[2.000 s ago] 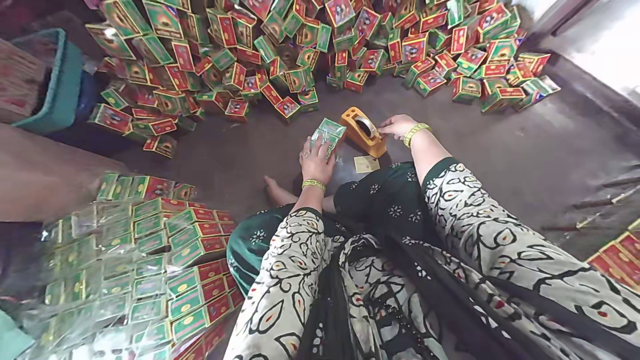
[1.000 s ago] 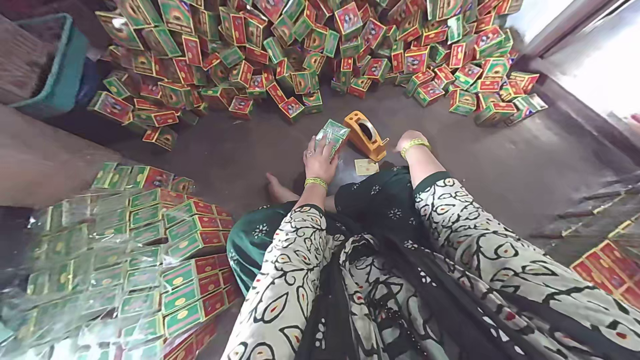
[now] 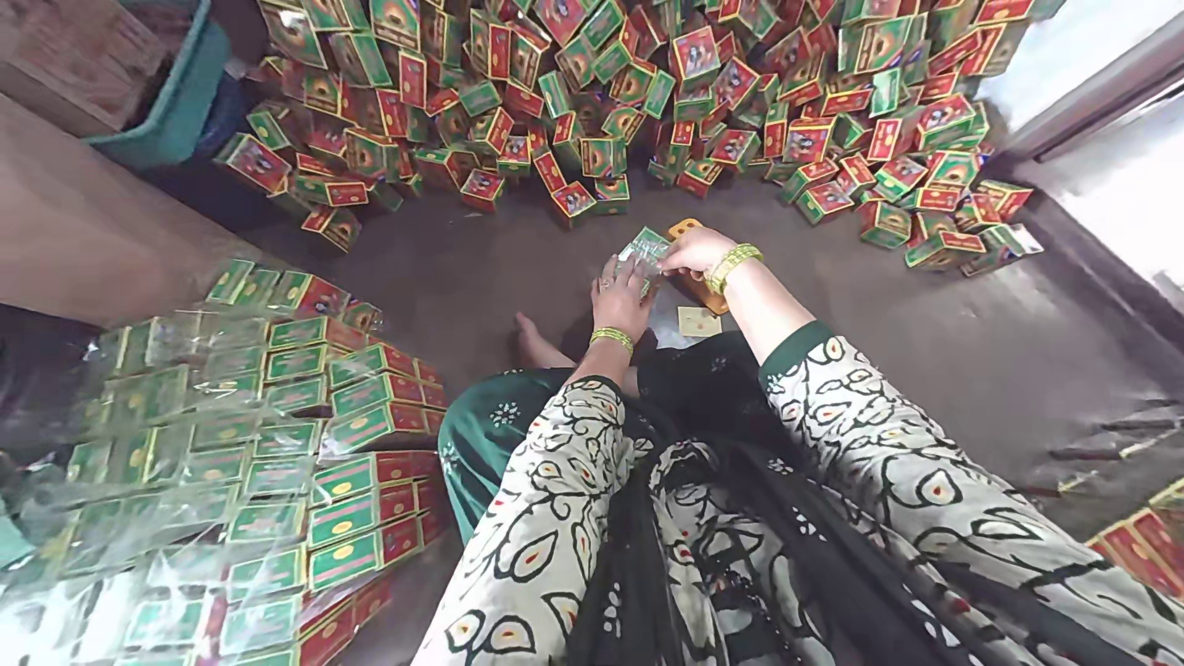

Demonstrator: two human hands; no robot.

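Near the middle of the head view, my left hand [image 3: 622, 298] rests on a small green printed carton [image 3: 645, 248], its fingers over the near end. My right hand [image 3: 696, 253] has its fingertips together at the carton's right edge; whether something thin is between them cannot be told. Under and behind the right hand lies a yellow tape dispenser [image 3: 710, 298] on the floor, partly hidden by that hand. A small pale yellow paper piece [image 3: 699, 321] lies just in front of the dispenser, close to my knee.
A heap of red and green cartons [image 3: 703, 102] spreads across the far floor. Rows of similar cartons under clear plastic film [image 3: 287, 435] stand at the left. A teal tub [image 3: 190, 102] is at the upper left. More red boxes [image 3: 1147, 546] show at the right edge.
My right hand, at the dispenser two seconds ago and to its right one second ago, has moved left over to the carton's edge. My left hand stays on the carton.
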